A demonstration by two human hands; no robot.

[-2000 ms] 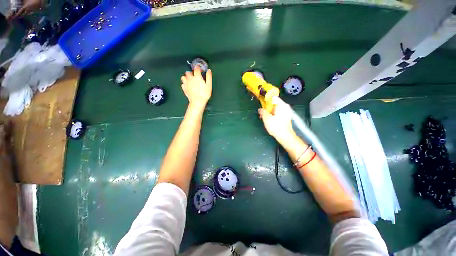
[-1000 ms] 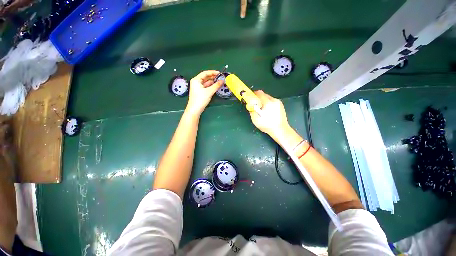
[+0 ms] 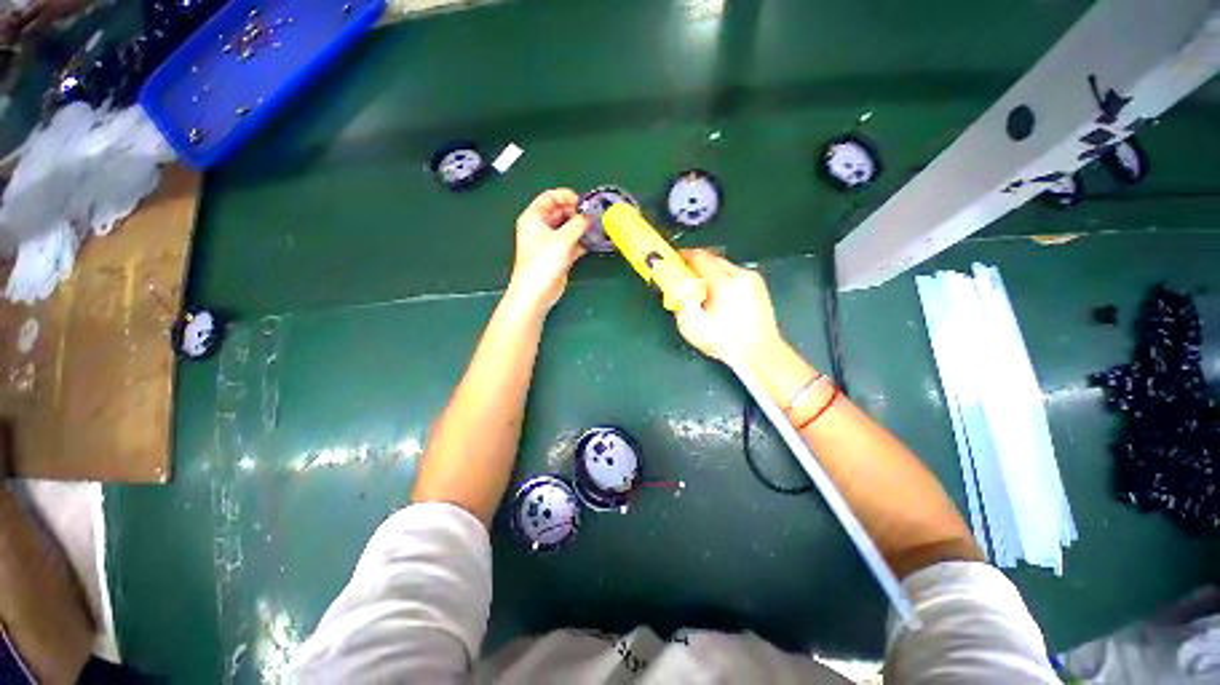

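Note:
My right hand (image 3: 727,307) is shut on the yellow hot glue gun (image 3: 652,254), which points up and to the left. A long translucent glue stick (image 3: 830,495) runs back from it along my forearm. The gun's front end is over a round unit (image 3: 593,230) with a black rim. My left hand (image 3: 546,244) has its fingertips at the left edge of this unit and seems to hold it. The gun hides part of the unit's face.
Other round units (image 3: 694,200) lie along the far part of the green table (image 3: 375,388), and two touch nearer me. A slanted metal upright (image 3: 990,161), glue sticks (image 3: 997,415) and black parts (image 3: 1168,415) are right. A blue tray (image 3: 254,80) and brown board (image 3: 100,361) are left.
My left hand has gone from a unit farther left to the one under the gun. The gun has moved left. The far row of units has shifted right; the two near ones have stayed about in place.

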